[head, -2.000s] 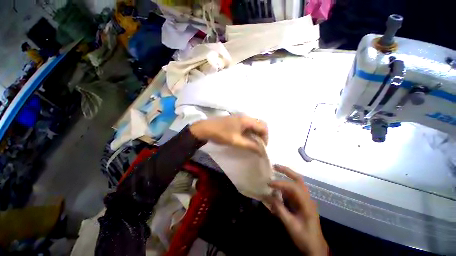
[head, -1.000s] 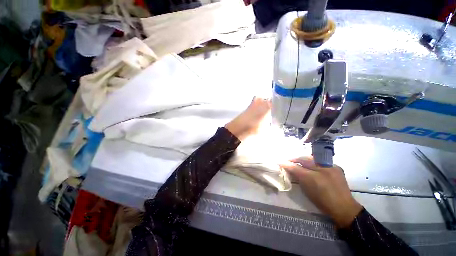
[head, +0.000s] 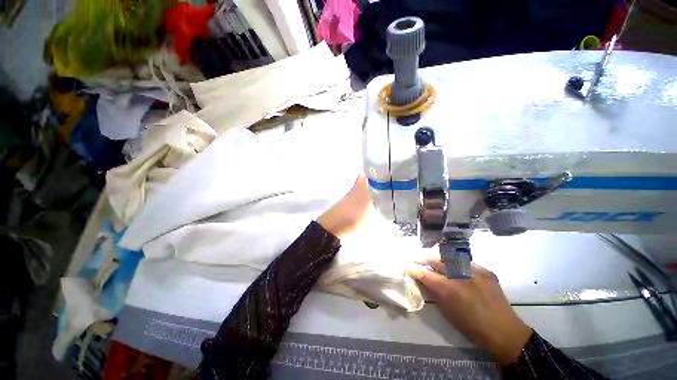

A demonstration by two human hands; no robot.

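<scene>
The cream garment piece (head: 223, 223) lies in soft folds on the table left of the needle area, its front edge bunched near the machine head. My left hand (head: 350, 210) lies flat on the cloth beside the head, its fingers hidden behind the head and in glare. My right hand (head: 468, 297) is at the cloth's right edge, just below the presser area, its fingertips at the fabric. The white sewing machine (head: 623, 182) has a blue stripe and "JACK" lettering. The needle and presser foot are lost in bright light and behind the head parts.
Dark snips (head: 653, 297) and a longer thin metal tool (head: 631, 251) lie at the right. Flat cream panels (head: 275, 85) are at the back of the table. A ruler edge (head: 371, 361) runs along the front. A red basket (head: 137, 362) shows at lower left, heaped cloth beyond.
Since the earliest frame, both hands have moved with the cloth from the table's front-left edge to the needle area. Over the last second the hands have barely moved; the view has shifted.
</scene>
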